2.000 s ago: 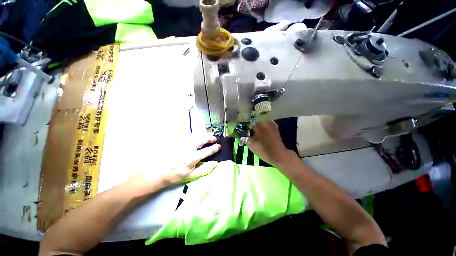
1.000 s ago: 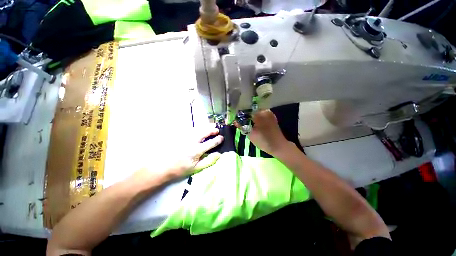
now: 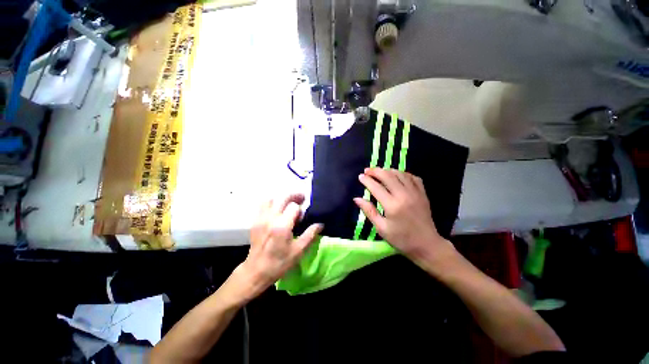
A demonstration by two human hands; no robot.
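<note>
A black garment panel [image 3: 338,178] lies on the white table in front of the needle area, its top edge just below the presser foot [image 3: 361,112]. Three neon green stripes [image 3: 390,142] run down it. A neon green panel [image 3: 327,264] is bunched at its lower edge and hangs over the table edge. My left hand [image 3: 274,234] is at the lower left corner of the cloth, fingers bent; whether it pinches the cloth is unclear. My right hand [image 3: 402,210] rests on the striped part, fingers spread and pressing on the cloth.
The sewing machine head [image 3: 455,60] stands above the cloth. Brown cardboard [image 3: 122,170] with yellow printed tape [image 3: 165,135] lies at the left. Another machine part [image 3: 64,71] is at the far left. White scraps [image 3: 128,320] are below left, and a red basket [image 3: 502,256] below right.
The view has tilted down. The black panel is out from under the presser foot and lies flatter, more of it showing. Both hands have moved from the needle towards the table's front edge.
</note>
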